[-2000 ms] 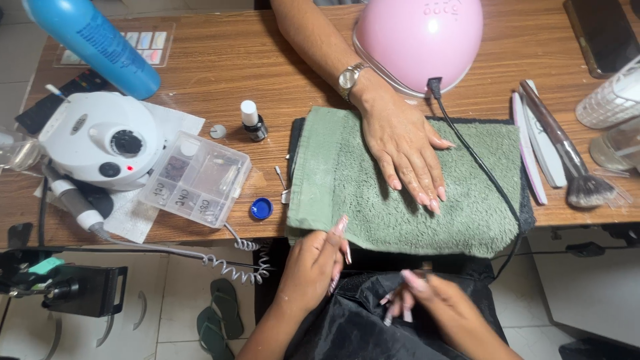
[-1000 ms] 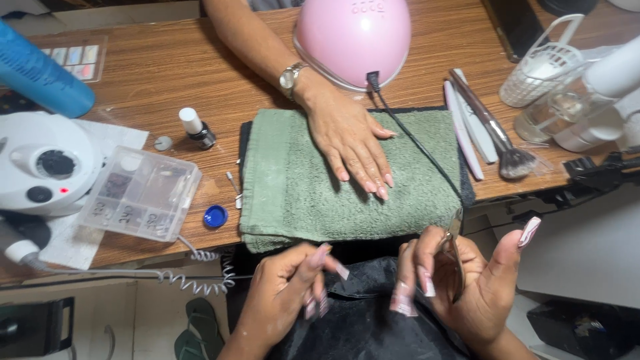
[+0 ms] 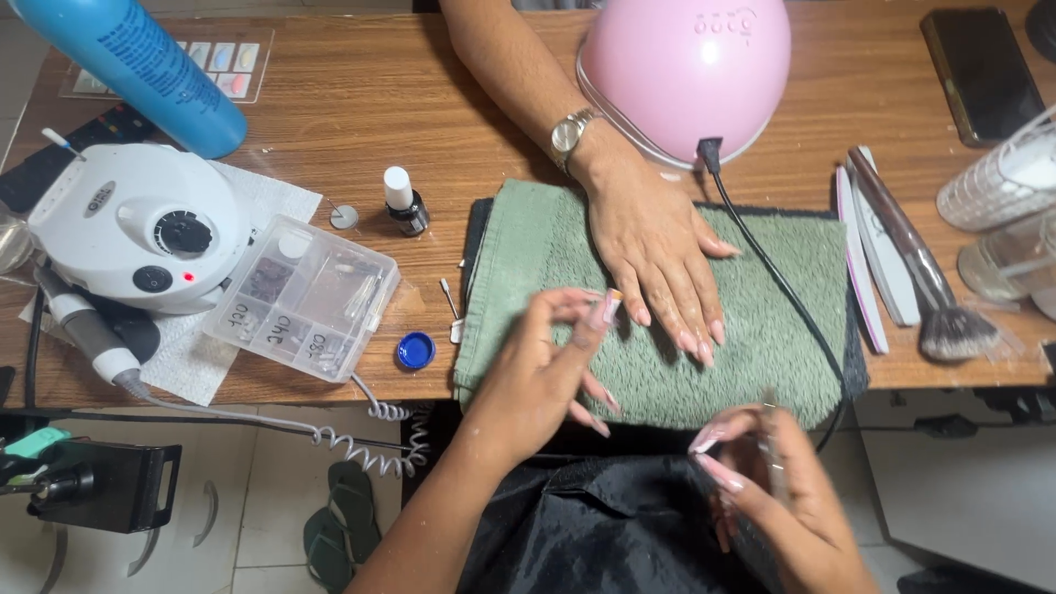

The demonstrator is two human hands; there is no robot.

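Note:
On a folded green towel [image 3: 759, 322] rests another person's hand [image 3: 652, 239], palm down, a wristwatch [image 3: 566, 136] at its wrist. My left hand [image 3: 544, 363] hovers over the towel's near edge, beside that person's fingers, thumb and index finger brought together at a small pale and orange thing [image 3: 612, 305] that could be a nail tip or a nail; which, I cannot tell. Lower right, above the black cloth [image 3: 610, 528], my right hand [image 3: 767, 487] holds a thin metal tool [image 3: 773, 454], probably tweezers or small scissors, in its curled fingers, with thumb and fingertip close together.
A pink nail lamp [image 3: 685, 74] stands behind the towel, its black cord crossing it. To the left are a white nail drill machine [image 3: 136, 223], a compartment box [image 3: 305, 297], a polish bottle [image 3: 406, 202] and a blue cap [image 3: 415, 351]. Nail files [image 3: 883, 247] and a brush [image 3: 916, 256] lie right.
My left hand has moved up from over the black cloth to beside the other person's fingers. My right hand, earlier spread with the metal tool upright, has its thumb and fingertip together.

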